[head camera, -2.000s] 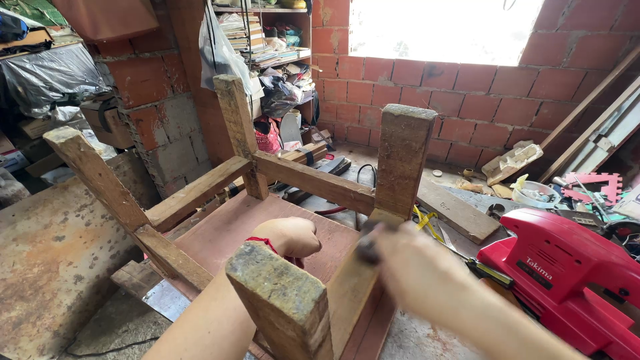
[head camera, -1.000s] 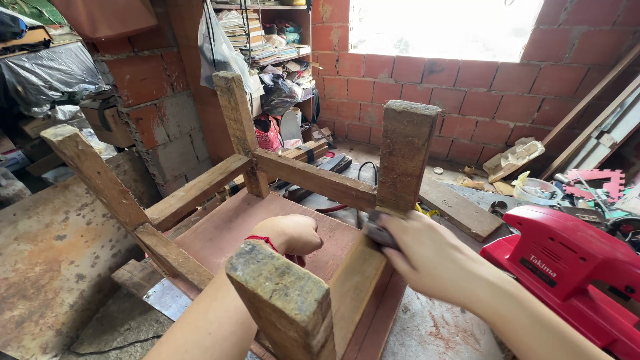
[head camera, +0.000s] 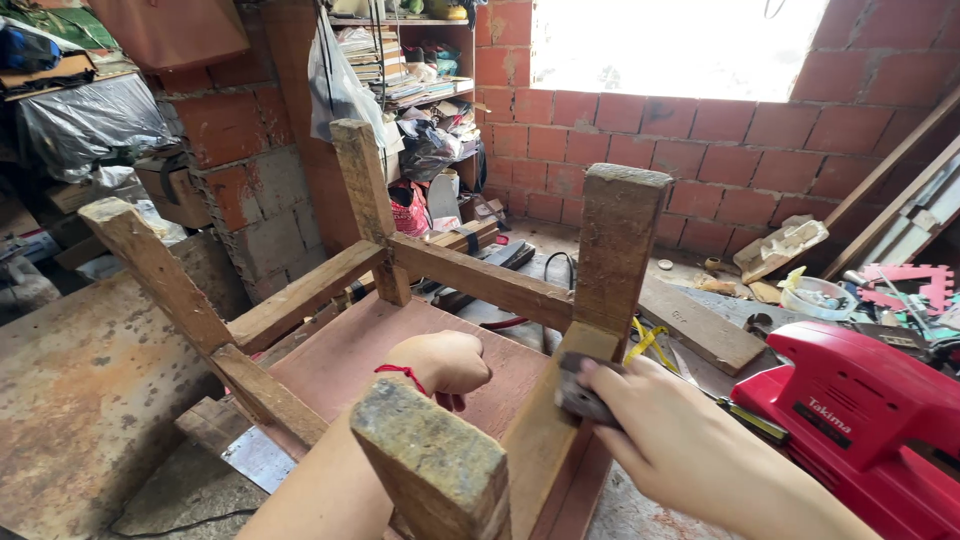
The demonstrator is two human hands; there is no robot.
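An upturned wooden stool or small chair frame stands with its four legs pointing up, its flat panel underneath. My right hand grips a dark, worn block, perhaps folded sandpaper, which rests on the wide right-hand rail just below the far right leg. My left hand, with a red cord at the wrist, is curled over the panel behind the nearest leg. Its fingertips are mostly hidden, so whether it holds anything does not show.
A red Takima power sander lies at the right. Behind it are a plastic tub, pink foam pieces and a loose board. A stained sheet leans at the left; a crowded shelf stands behind.
My right hand and the dark block have shifted along the right-hand rail, and now sit a little nearer to me than one second ago. My left hand has stayed in about the same place.
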